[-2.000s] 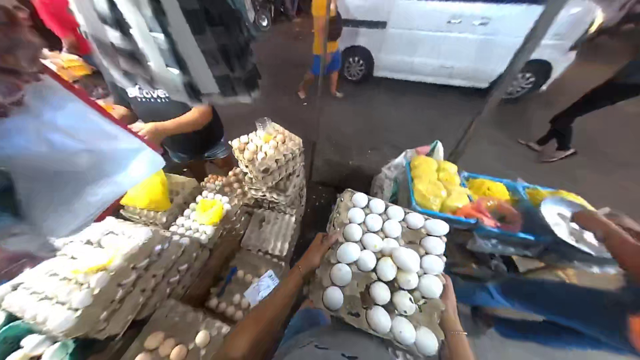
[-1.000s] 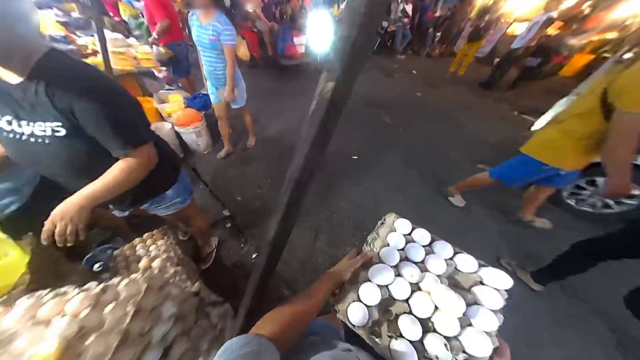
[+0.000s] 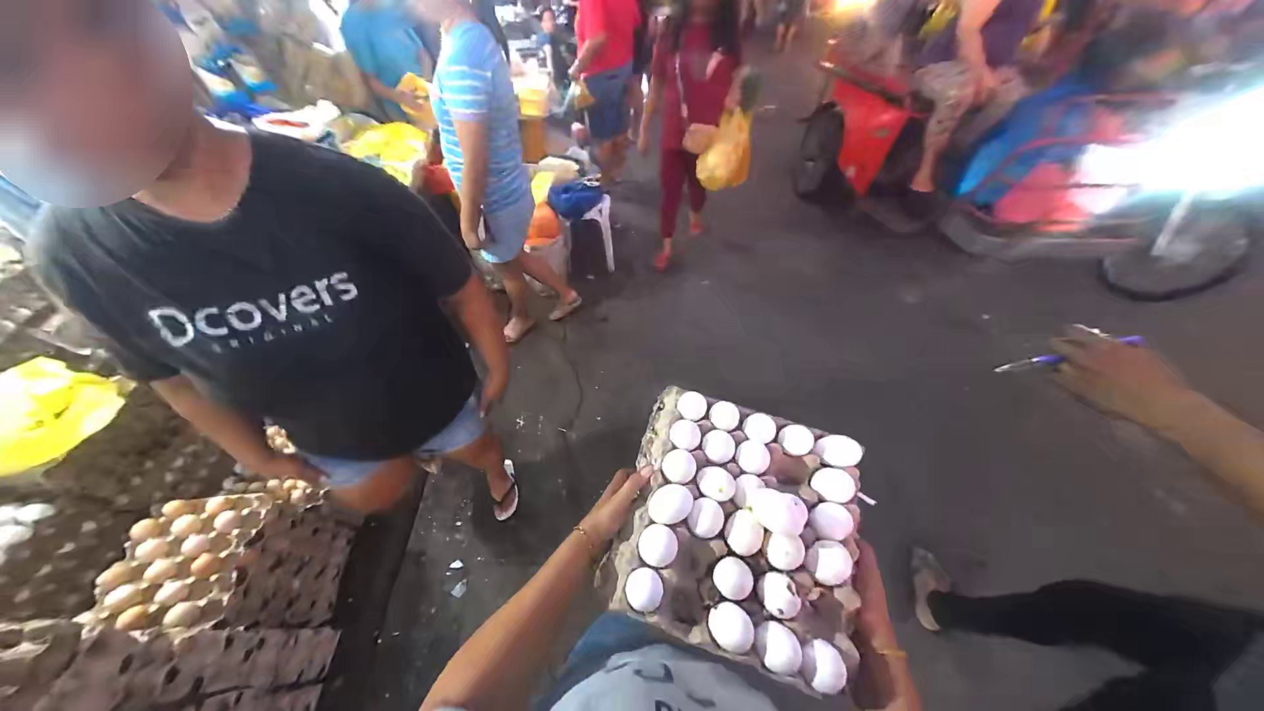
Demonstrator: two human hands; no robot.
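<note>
A grey pulp egg tray (image 3: 683,583) filled with white eggs (image 3: 731,627) is held before my body, a few of its cups bare. One egg lies on top of the others near the tray's middle. My left hand (image 3: 617,504) grips the tray's left edge, its thumb at the rim. Along the lower right edge my right hand (image 3: 871,602) holds the tray, its fingers partly hidden by the tray. Both hands are nearest to the tray and touch nothing else.
A person in a black shirt (image 3: 306,296) stands close on the left, beside stacked trays of brown eggs (image 3: 173,563). From the right reaches another person's hand (image 3: 1116,370) with a pen (image 3: 1071,357). A motorcycle with a sidecar (image 3: 1076,188) is farther back.
The view has swung left along the street. Another person's hand with a pen has come in at the right. My two hands still hold the egg tray.
</note>
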